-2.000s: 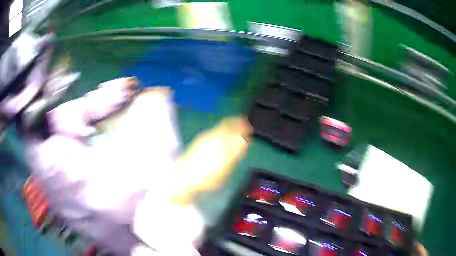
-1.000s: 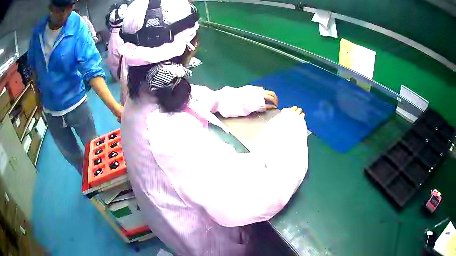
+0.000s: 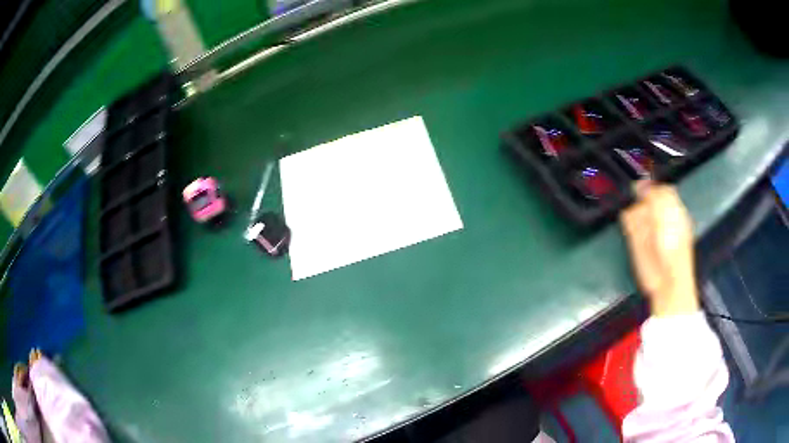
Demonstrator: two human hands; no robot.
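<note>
A black foam tray with two rows of pockets stands at the right on the green bench. Its pockets hold watch heads with dark, reddish lit screens; a white strip shows on one. My right hand, bare below a pale pink sleeve, reaches up from the lower right. Its blurred fingers are closed at the tray's near edge; the fingertips are partly hidden. My left hand is not in view.
A white paper sheet lies mid-bench. Left of it are a dark watch unit, a thin pen, a pink counter and an empty foam tray. Another person's fingers and sleeve show beside a blue mat. A red stool is below.
The view has swung right from the neighbouring worker. Two seconds ago a filled tray lay in front of the paper; now one lies right of it, with my right hand at its edge.
</note>
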